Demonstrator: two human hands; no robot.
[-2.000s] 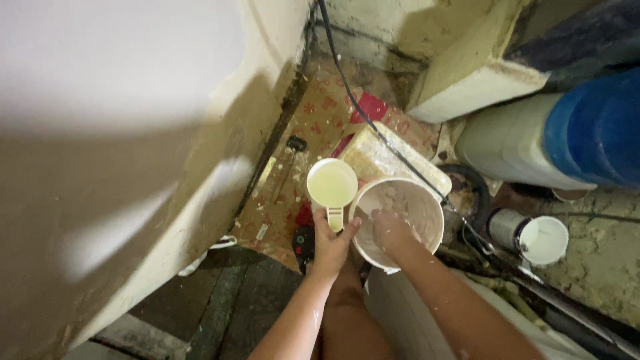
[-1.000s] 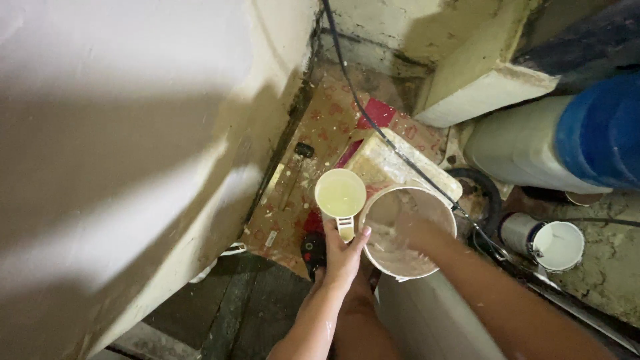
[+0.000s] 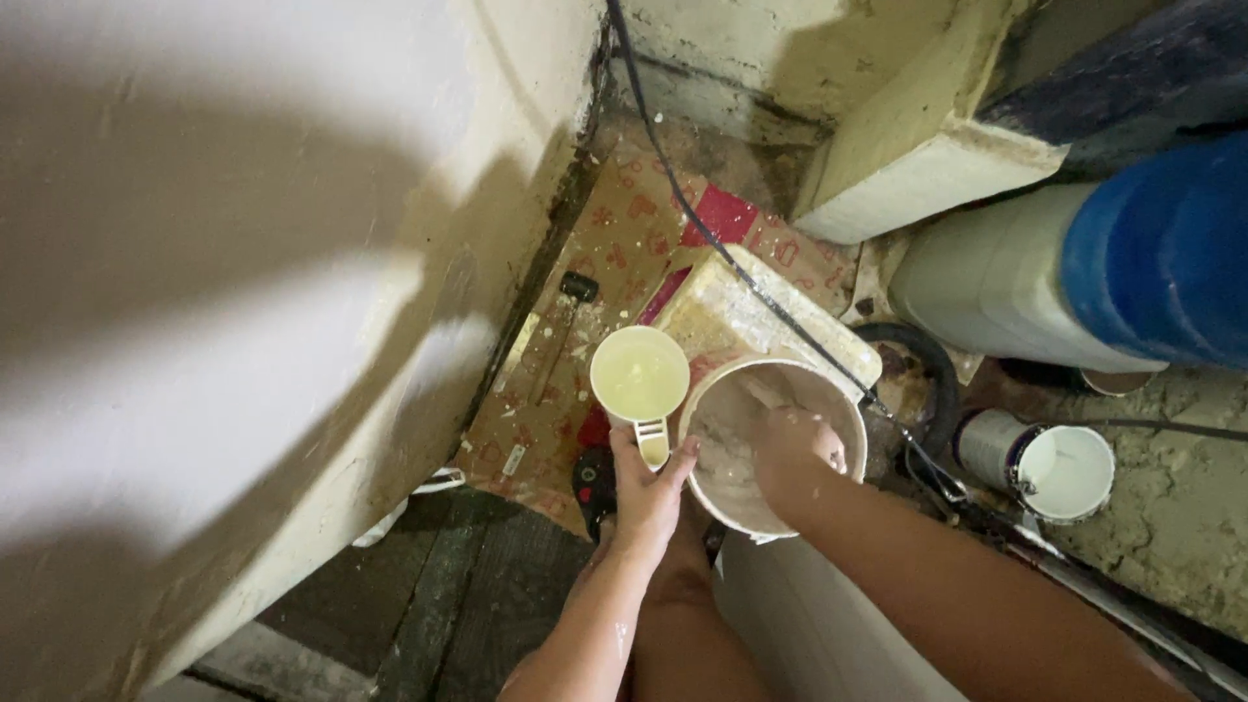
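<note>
My left hand [image 3: 651,487] grips the handle of a pale plastic measuring cup [image 3: 640,373] that holds yellowish liquid. Right beside it stands a white plastic bucket [image 3: 858,419] with a wet, pinkish-grey mixture [image 3: 720,429] inside. My right hand [image 3: 799,444] is down in the bucket with its fingers curled around the end of a pale tool [image 3: 763,390], perhaps a scraper or stick; its lower part is hidden by the mixture. Behind the bucket lies a paint-spattered, cream-coloured block or container [image 3: 751,317].
Printed cardboard [image 3: 624,214] covers the floor, with a rubber mallet [image 3: 578,287] on it. A black cable [image 3: 673,175] crosses above. On the right are a blue drum [image 3: 1160,253], a small white-filled can [image 3: 1068,473] and a black hose [image 3: 936,370]. A wall [image 3: 292,292] rises at left.
My right hand has moved about inside the bucket. My left hand still holds the measuring cup beside the bucket's rim.
</note>
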